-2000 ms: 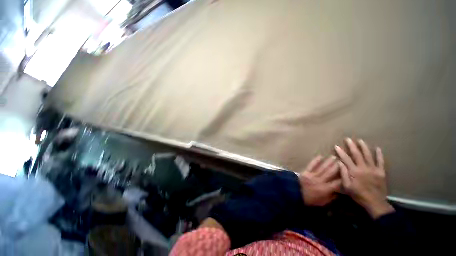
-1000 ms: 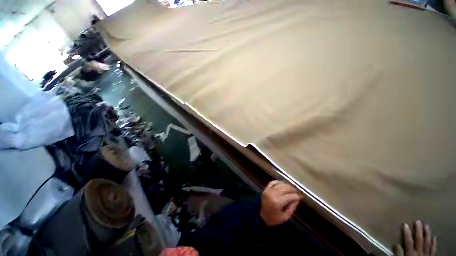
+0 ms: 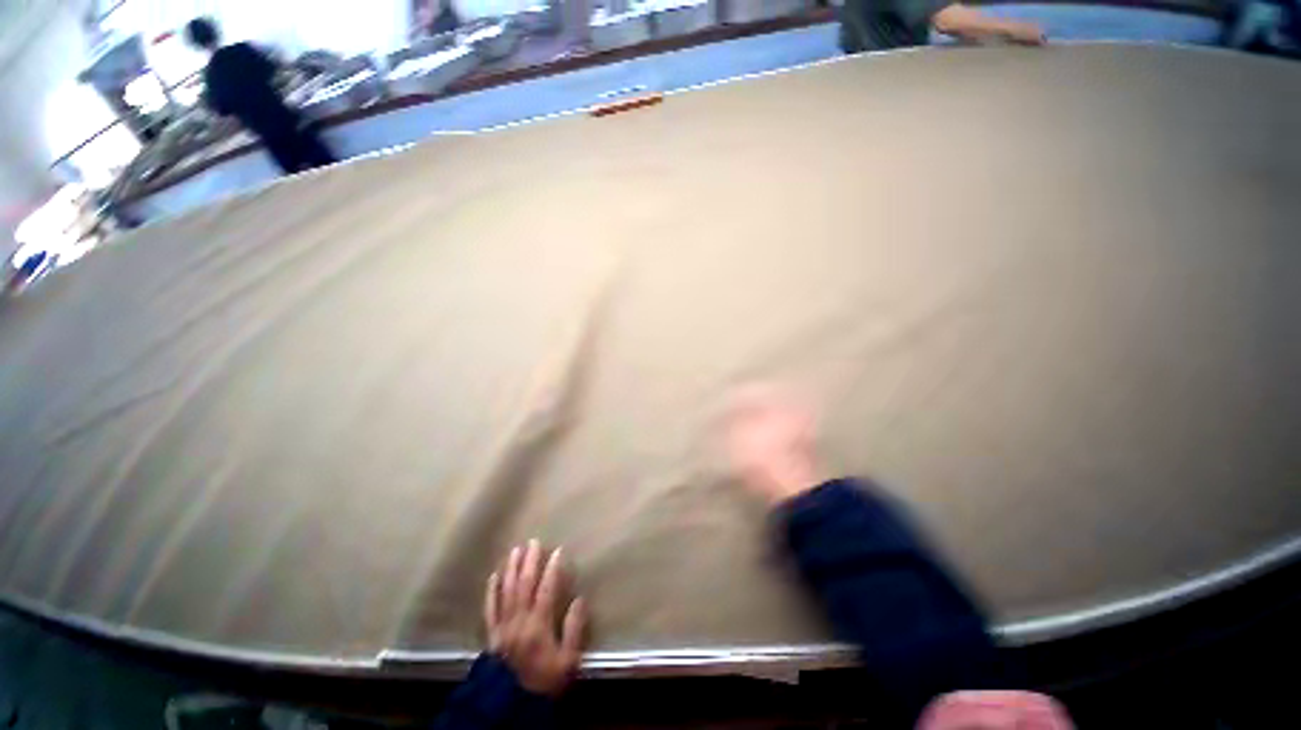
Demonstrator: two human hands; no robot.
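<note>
A wide tan fabric ply covers the table, with long ripples on the left and a deeper fold at the middle. Its pale selvedge runs along the near edge. My left hand lies with fingers spread on the cloth by the near edge, right of the fold's lower end. My right hand is blurred by motion and reaches out over the cloth's middle; its fingers cannot be made out.
An orange-brown strip lies by the far edge. Across the table a person's forearm reaches to the cloth edge. Another person in dark clothes is at the far left. A bench with stacked pieces runs behind.
The view has swung from the aisle and fabric rolls to across the table. My left hand has come from beyond the near edge onto the cloth. My right hand now reaches farther over it.
</note>
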